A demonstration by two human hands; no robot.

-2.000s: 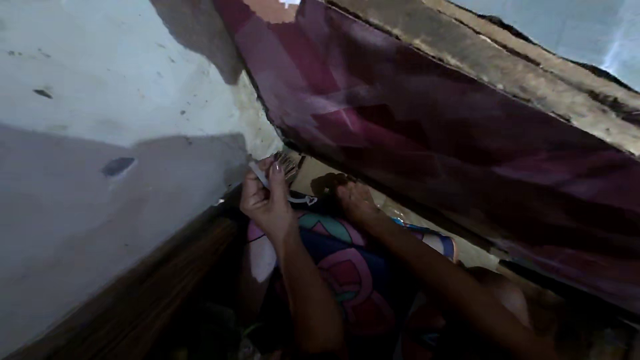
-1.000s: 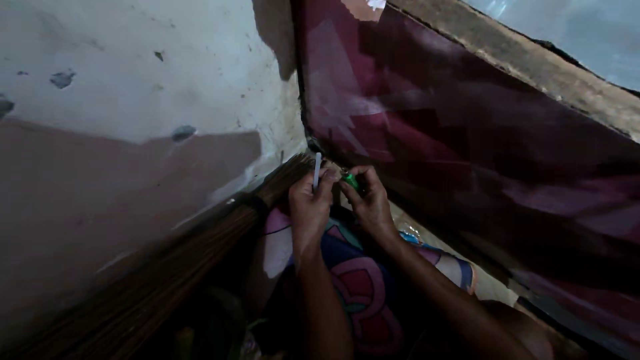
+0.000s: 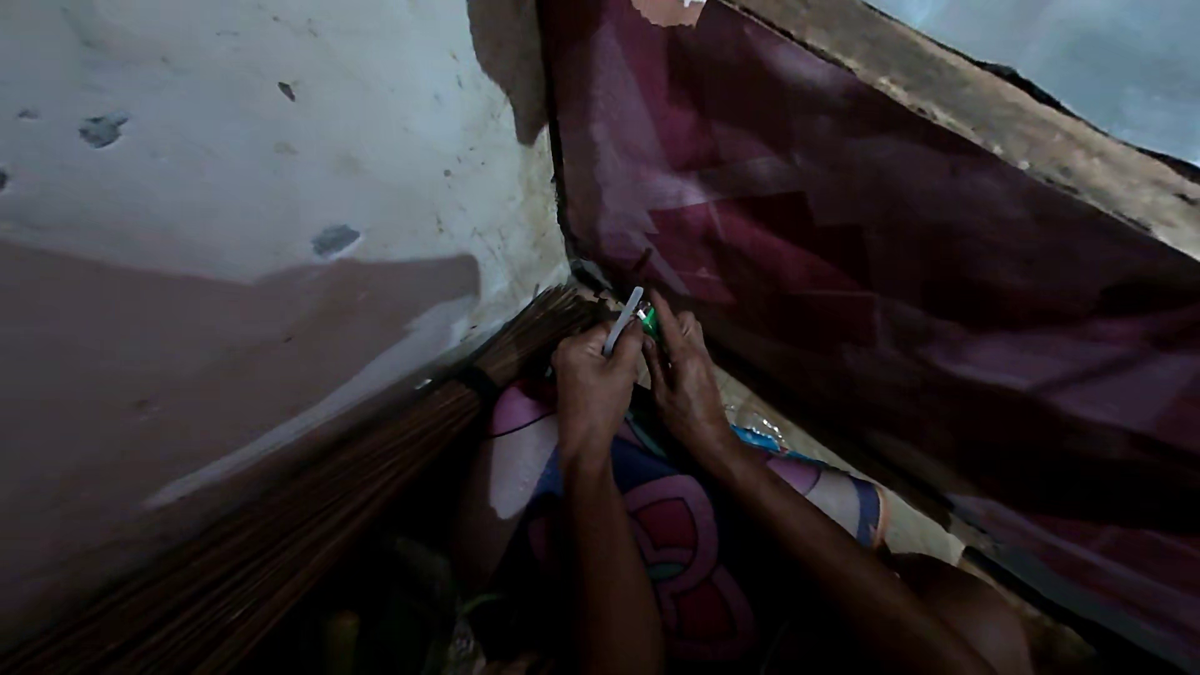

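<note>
My left hand (image 3: 597, 380) is closed around a thin whitish stick-like piece (image 3: 623, 322), whose upper end stands out above the thumb. Just to its right, my right hand (image 3: 682, 375) holds a small green lighter (image 3: 648, 319) with a metal top, close to the pale piece. Whether the two touch cannot be told. Both hands are above my lap, which is covered by patterned cloth (image 3: 670, 534) with a pink flower shape. The lower part of the lighter is hidden by my fingers.
A stick broom (image 3: 375, 487) leans along the chipped pale wall (image 3: 234, 187) at the left. A dark maroon panel (image 3: 797, 244) rises at the right, with a rough ledge (image 3: 937, 94) above it. A blue shiny wrapper (image 3: 755, 436) lies beside my right forearm.
Two seconds ago my hands were apart; now they are close together. The green lighter shows in my right hand from one second ago. The view has shifted.
</note>
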